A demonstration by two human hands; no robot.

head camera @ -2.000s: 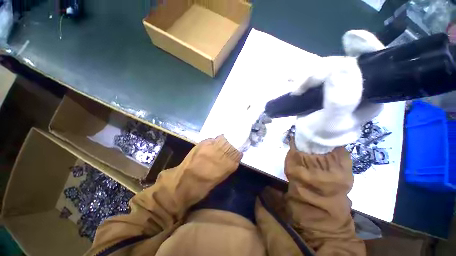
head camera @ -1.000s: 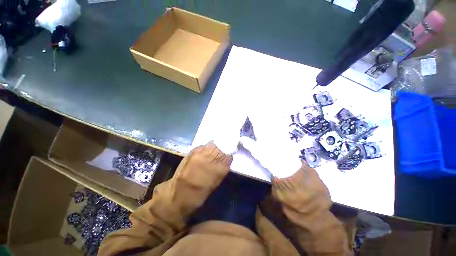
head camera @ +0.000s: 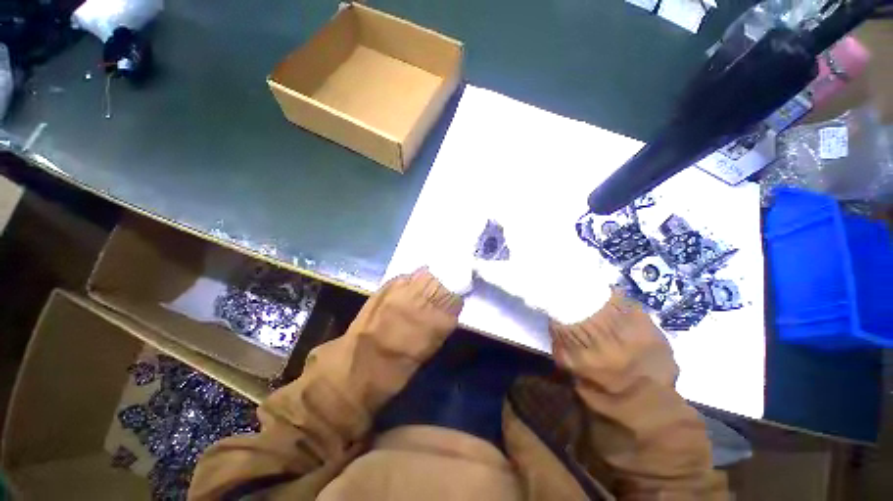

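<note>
A small dark, roughly triangular bracket plate (head camera: 492, 242) with a round hole shows at the fingers over the white work sheet (head camera: 529, 137). My left hand (head camera: 452, 269) and my right hand (head camera: 563, 289) wear white gloves, overexposed against the sheet, so the fingers hardly show. The hands are close together below the plate, which appears held between them; which hand bears it is hard to tell. The pile of loose parts (head camera: 651, 274) lies on the sheet right of my right hand. The black electric screwdriver (head camera: 700, 122) slants over the pile, out of both hands.
A small cardboard tray (head camera: 367, 88) stands left of the sheet. A blue bin (head camera: 813, 269) is at the right, with a clear plastic bag (head camera: 842, 147) behind it. Below the bench edge at left are a narrow carton (head camera: 147, 264) and a large carton (head camera: 59, 382), both holding parts.
The screwdriver, gripped by my right hand two seconds ago, now hangs free; its tip has shifted left and lower since one second ago. The plate now shows its round hole more clearly.
</note>
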